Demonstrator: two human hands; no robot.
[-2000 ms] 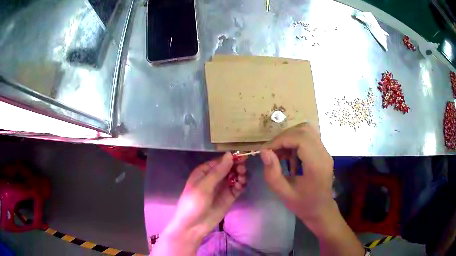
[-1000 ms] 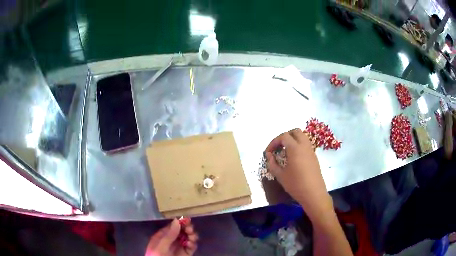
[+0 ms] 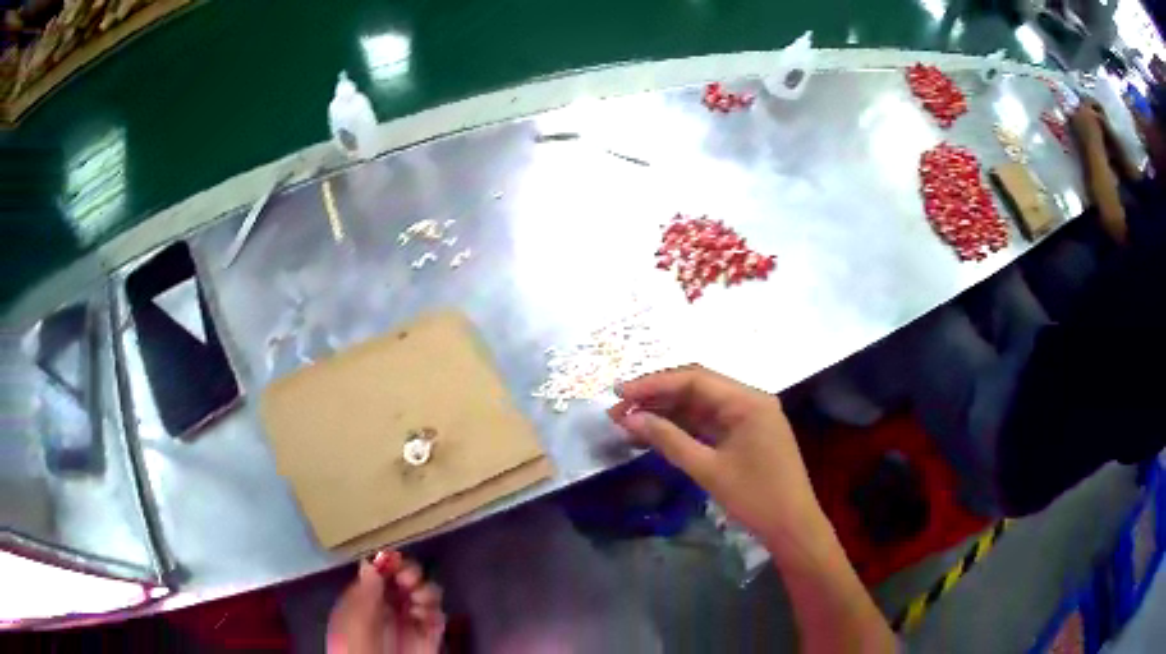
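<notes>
My left hand (image 3: 388, 611) is at the bottom edge, partly cut off, its fingers closed on a small red piece (image 3: 385, 560). My right hand (image 3: 716, 441) is at the near side of the scatter of tiny pale parts (image 3: 595, 364), thumb and forefinger close together; a tiny pale speck seems to show at the fingertips, too small to be sure. The tan cardboard pad (image 3: 371, 383) lies near the bench edge with a white glue dab (image 3: 417, 448) on it. A heap of red pieces (image 3: 711, 256) lies beyond the pale parts.
A black phone (image 3: 173, 371) lies at left. A white bottle (image 3: 350, 121), a yellowish stick (image 3: 333, 211) and a slim grey strip (image 3: 260, 211) are at the far edge. More red heaps (image 3: 962, 205) and another person's arm (image 3: 1102, 166) are at right. A green conveyor runs behind.
The view has turned rightward. My right hand has left the cardboard's near edge for the pale parts and is now at their near side. My left hand stays low, holding red.
</notes>
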